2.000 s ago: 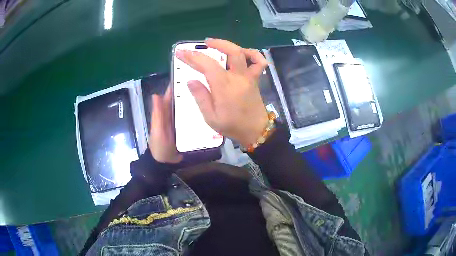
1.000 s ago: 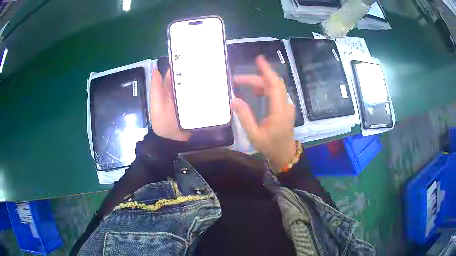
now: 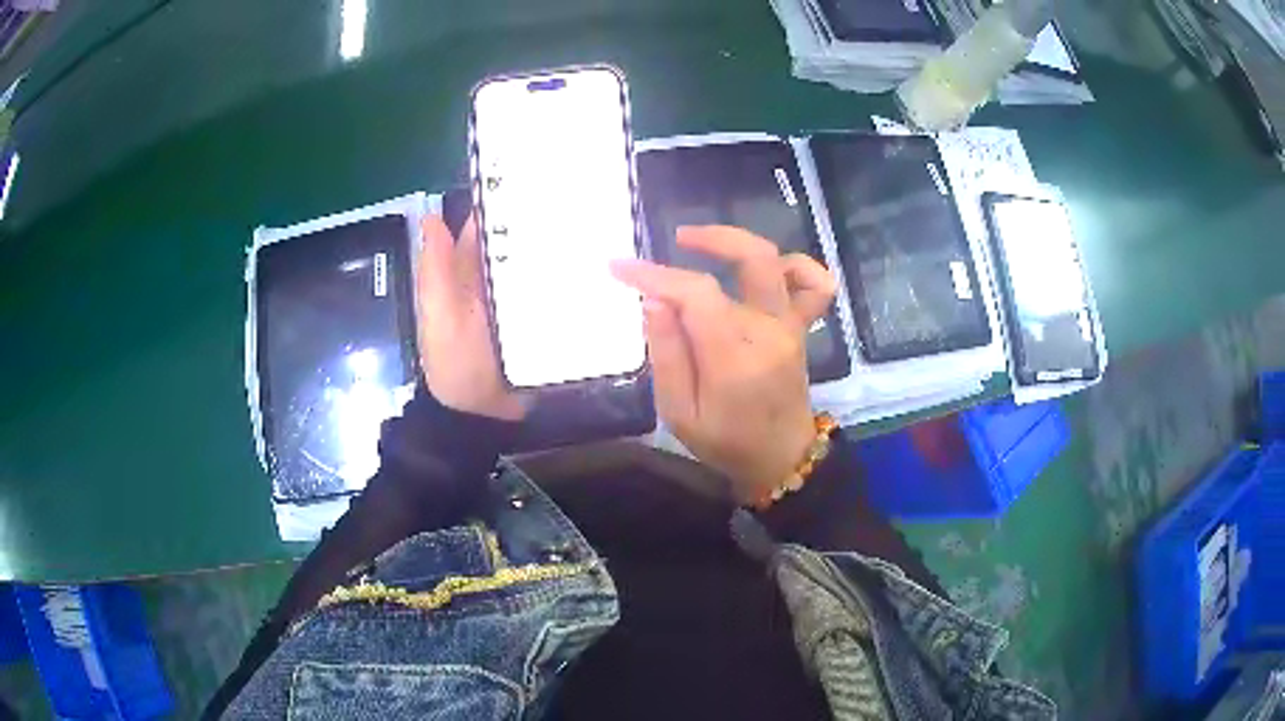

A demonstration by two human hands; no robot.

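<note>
A smartphone [image 3: 560, 240] with a bright white screen stands upright in my left hand [image 3: 462, 324], above the row of tablets. My left hand is partly hidden behind it. My right hand [image 3: 740, 359], with a beaded bracelet, holds nothing; its index fingertip is at the right edge of the phone screen. A dark tablet [image 3: 331, 352] lies on a white sheet at the left. Another tablet [image 3: 592, 409] is mostly hidden under the phone. Two more dark tablets lie to the right [image 3: 902, 254], one partly behind my right hand.
A smaller device [image 3: 1043, 289] with a glare lies at the row's right end, by a written paper sheet [image 3: 991, 155]. Stacked tablets [image 3: 846, 64] and a pale wrapped pole [image 3: 972, 71] stand at the far side. Blue crates [image 3: 1022, 451] sit on the floor beyond the bench [image 3: 127, 338] edge.
My right hand has moved left and its index finger now reaches the phone's screen edge. The phone sits slightly lower in view, still in my left hand.
</note>
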